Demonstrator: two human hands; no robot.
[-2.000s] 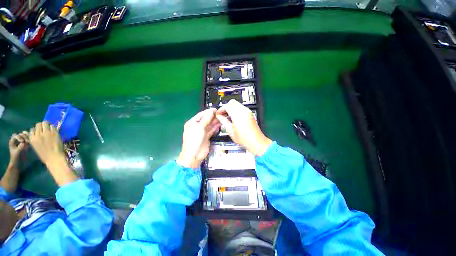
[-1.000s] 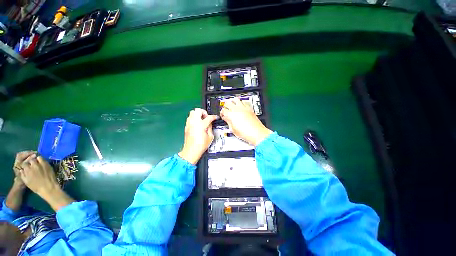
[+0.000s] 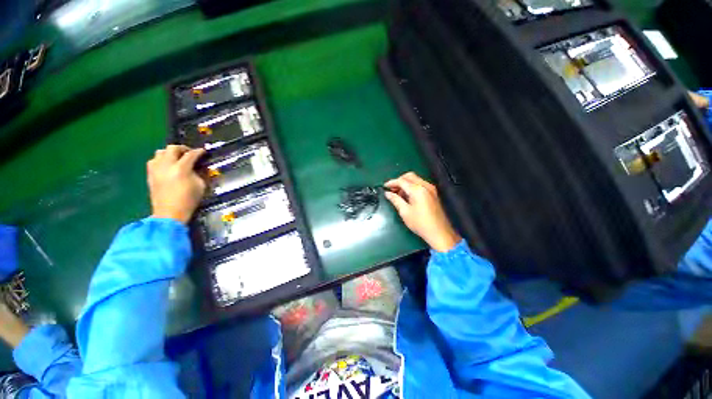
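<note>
The foam tray [image 3: 306, 234] lies at left of centre with several phone units in a row of pockets, silver backs up, some with an orange flex cable. My left hand [image 3: 176, 183] rests at the tray's left edge, fingertips by the middle phone unit [image 3: 243, 169]; whether it holds anything is hidden. Right of the tray lie two piles of small black parts, an upper pile [image 3: 342, 152] and a lower pile [image 3: 358, 203]. My right hand [image 3: 420, 204] is beside the lower pile, thumb and forefinger pinched on a small dark part.
A tall stack of foam trays [image 3: 500, 148] stands at the right, its top tray showing phone units. A blue bin [image 3: 8, 251] and tan pieces [image 3: 14, 292] are at the left edge. A neighbour's sleeve [image 3: 48, 354] is at lower left; another person's arm is at far right.
The view has swung to the right. My hands, earlier together over the tray, are now apart: the left stays at the tray, the right has moved to the black parts.
</note>
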